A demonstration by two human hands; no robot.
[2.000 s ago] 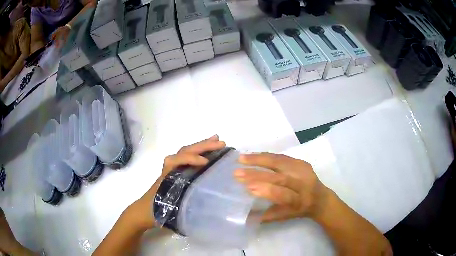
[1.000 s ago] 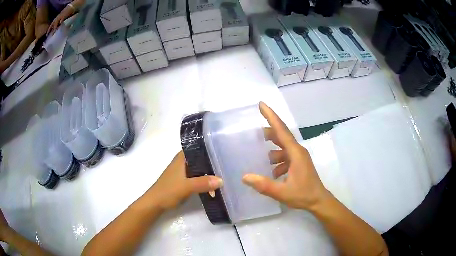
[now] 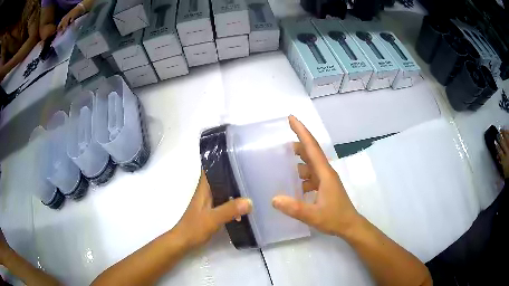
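A tank-and-base unit lies sideways in front of me, its frosted translucent tank (image 3: 268,167) to the right and its black base (image 3: 216,162) to the left. My left hand (image 3: 209,215) grips the black base from below left, thumb over the seam near the tank. My right hand (image 3: 321,195) holds the tank around its far right part, thumb on the near face and fingers spread along the end and behind it. Several tank-and-base units (image 3: 120,123) stand in a row at the left, frosted tanks up, black bases down.
Grey-white boxes (image 3: 201,53) are stacked at the back left. Pale teal boxes (image 3: 327,70) stand side by side at the back centre. Black shells (image 3: 467,84) cluster at the far right. Other people's hands (image 3: 70,17) show at the left and right edges. Green (image 3: 363,146) shows between white sheets.
From two seconds ago the unit has been raised and turned more upright on its side, and my hands have shifted grip. Over the last second it barely moved; another person's hand appears at right.
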